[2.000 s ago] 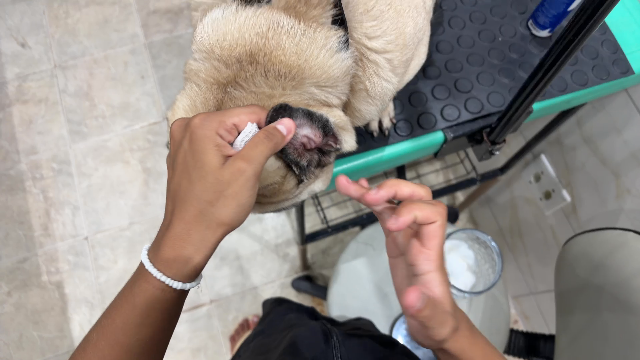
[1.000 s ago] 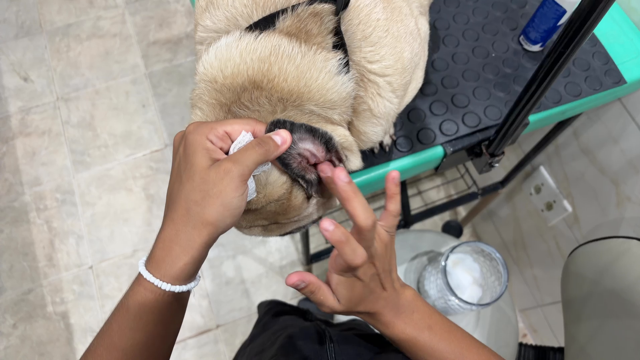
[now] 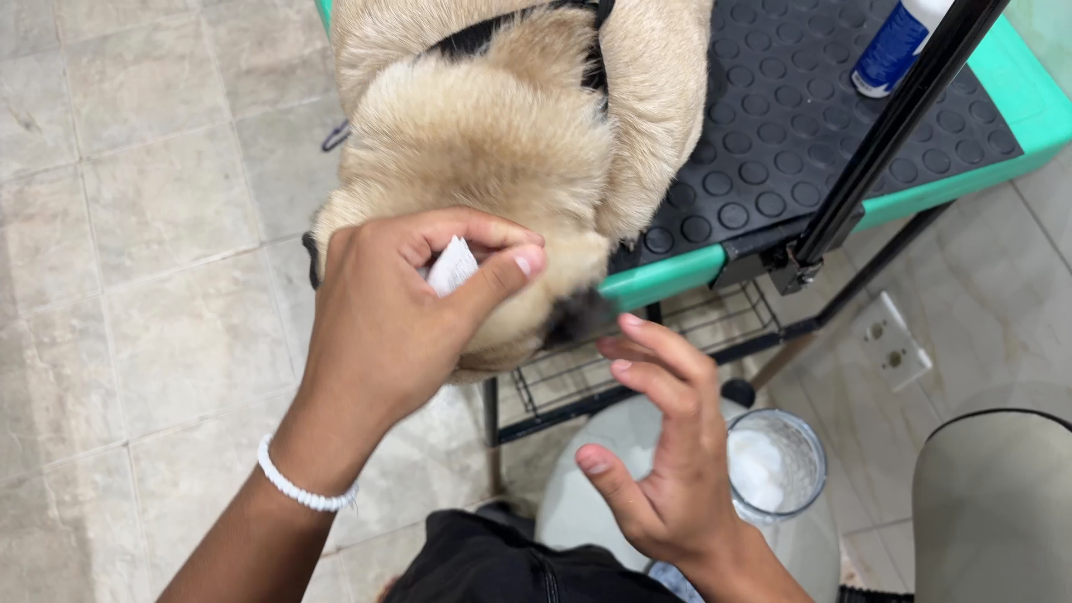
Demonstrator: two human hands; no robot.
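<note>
A tan dog (image 3: 494, 142) in a black harness (image 3: 477, 38) lies on the grooming table, its head at the near edge. My left hand (image 3: 402, 310), with a white beaded bracelet (image 3: 306, 481) on the wrist, is over the dog's head. Folded white gauze or wipe (image 3: 452, 266) is tucked in its palm, thumb and index finger pinched together. The dark ear (image 3: 576, 316) is blurred and hangs free of both hands. Just right of and below it, my right hand (image 3: 670, 419) has its fingers apart and holds nothing.
Black rubber matting (image 3: 770, 151) with a green rim (image 3: 666, 280) covers the table. A black metal post (image 3: 896, 134) rises at its edge near a blue-and-white bottle (image 3: 896, 46). Below, a glass jar of cotton (image 3: 775, 465) stands on a pale stool (image 3: 611, 456). A wire shelf (image 3: 712, 322) hangs under the table.
My left hand has let go of the dog's ear, whose inner side was turned up. My right fingers, at the ear a second ago, have drawn away from it.
</note>
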